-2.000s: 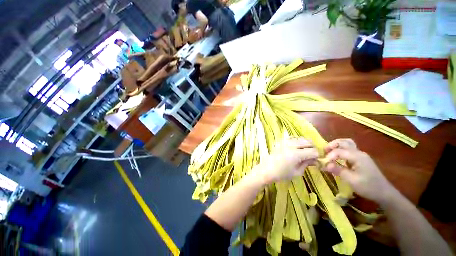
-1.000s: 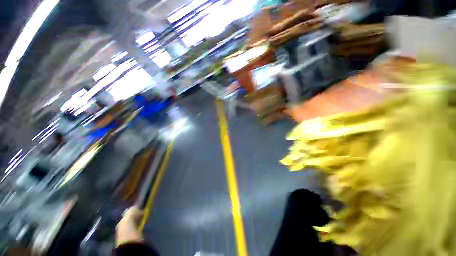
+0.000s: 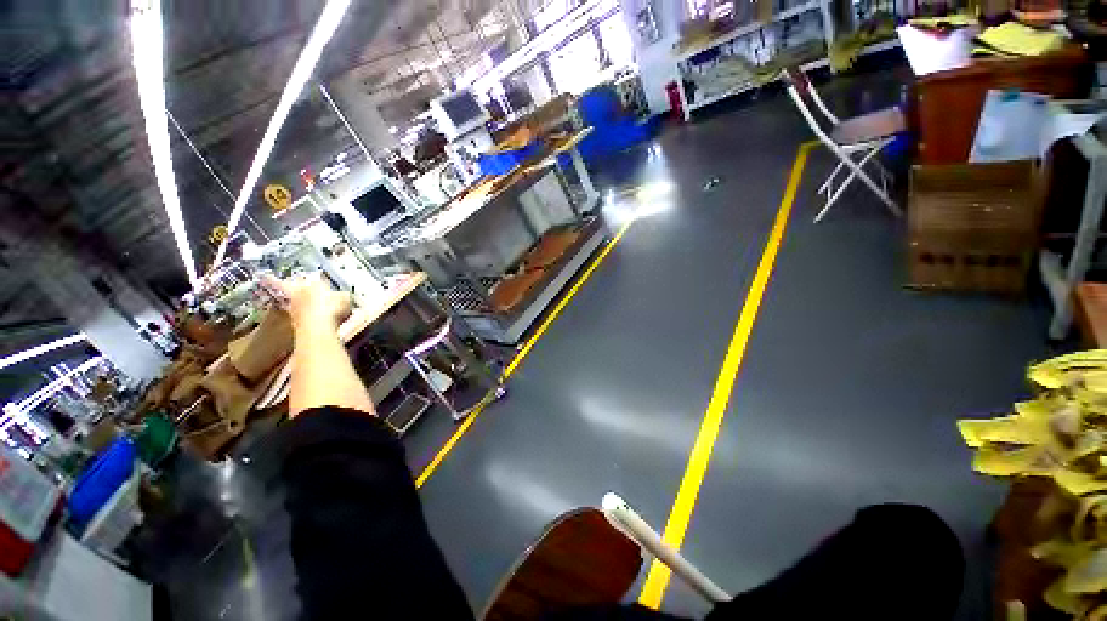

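Yellow strips (image 3: 1068,455) show only in part at the right edge, their loose, curled ends hanging over the desk side. My left hand (image 3: 314,301) is raised at the end of an outstretched arm in a black sleeve, well away from the strips. A finger sticks out to the left and I see nothing held; the other fingers are hard to make out. My right hand is not in view. The tied part of the bundle is outside the picture.
Grey floor with yellow lines (image 3: 741,352) lies ahead. A brown seat with a white bar (image 3: 571,564) is at the bottom, beside a dark knee. A folding chair (image 3: 859,134) and cardboard box (image 3: 971,228) stand at right. Brown pieces (image 3: 206,388) lie on a bench at left.
The view has swung left, away from the desk, so the strips moved to the right edge. My left hand left the strips and is now stretched out; my right hand is out of view.
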